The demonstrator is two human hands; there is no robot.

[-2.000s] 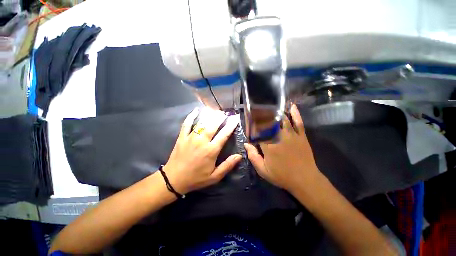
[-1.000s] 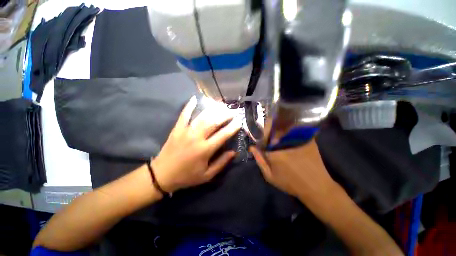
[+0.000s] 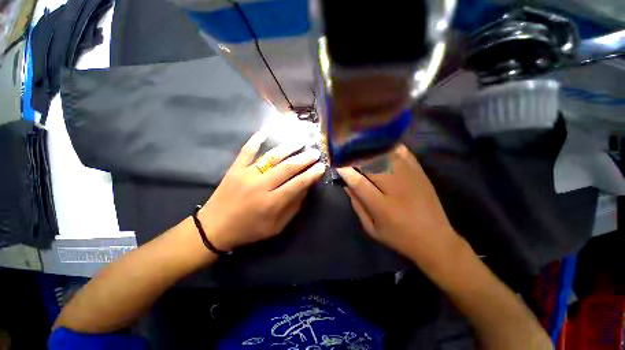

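Note:
A large charcoal-black garment panel [image 3: 157, 130] lies across the table and under the sewing machine head [image 3: 267, 41]. My left hand [image 3: 264, 188] rests on the panel left of the needle area, fingertips in the lamp glare, with a ring and a dark wristband. My right hand [image 3: 397, 202] lies on the cloth just right of it, its upper part hidden behind a shiny metal guard [image 3: 373, 89]. A short end of a narrow dark strip [image 3: 334, 176] shows between the fingertips. The presser foot and needle are lost in glare.
Loose dark cut pieces [image 3: 62, 44] lie at upper left. A dark stack [image 3: 24, 184] sits at the left table edge. A printed ruler scale [image 3: 96, 254] marks the near edge. A ribbed white knob [image 3: 514, 106] is at upper right. Blue supports [image 3: 565, 294] stand at lower right.
The camera view has moved closer, and the guard looms larger than at first. The strip's visible length between my hands has shortened toward the needle. My hands stay flat on the cloth, fingertips closer together.

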